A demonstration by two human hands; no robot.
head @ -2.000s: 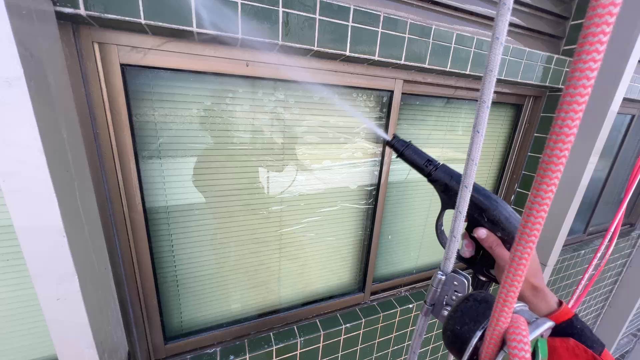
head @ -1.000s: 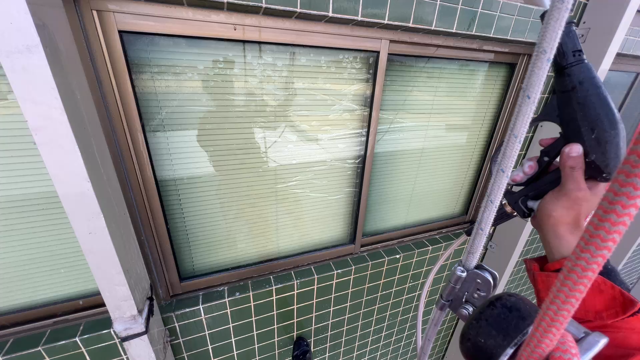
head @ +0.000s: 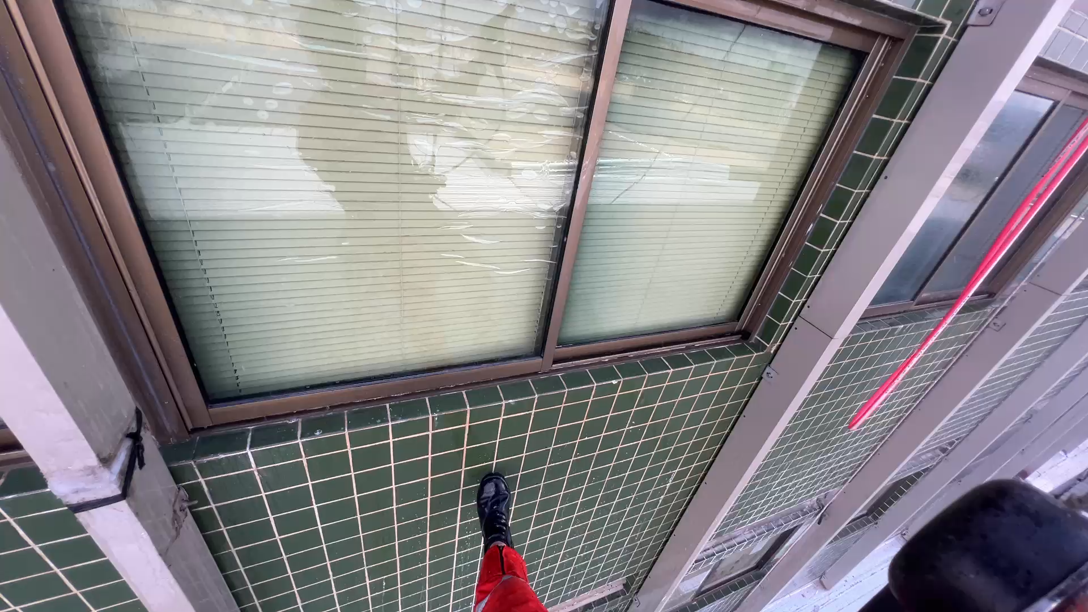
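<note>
Neither of my hands shows in the head view now, and the black spray gun is out of view too. In front of me is a sliding window with a brown metal frame (head: 578,204). Its wet left glass pane (head: 340,280) has water streaks, and blinds hang behind the glass. The right pane (head: 680,229) also shows blinds and reflections. A black boot (head: 495,510) on a leg in red trousers (head: 506,582) is against the green tiled wall (head: 408,476) under the sill. At the lower right corner is a black rounded object (head: 986,544), partly cut off.
Grey vertical columns stand left (head: 76,408) and right (head: 816,340) of the window, the left one with a black strap (head: 127,476) around it. A red rope (head: 969,289) hangs at the right, before another window (head: 977,187). The facade drops away at lower right.
The hand with the black spray gun has gone out of view, as have the grey rope and the metal rope device. The spray seen two seconds ago no longer shows. The view has tilted down.
</note>
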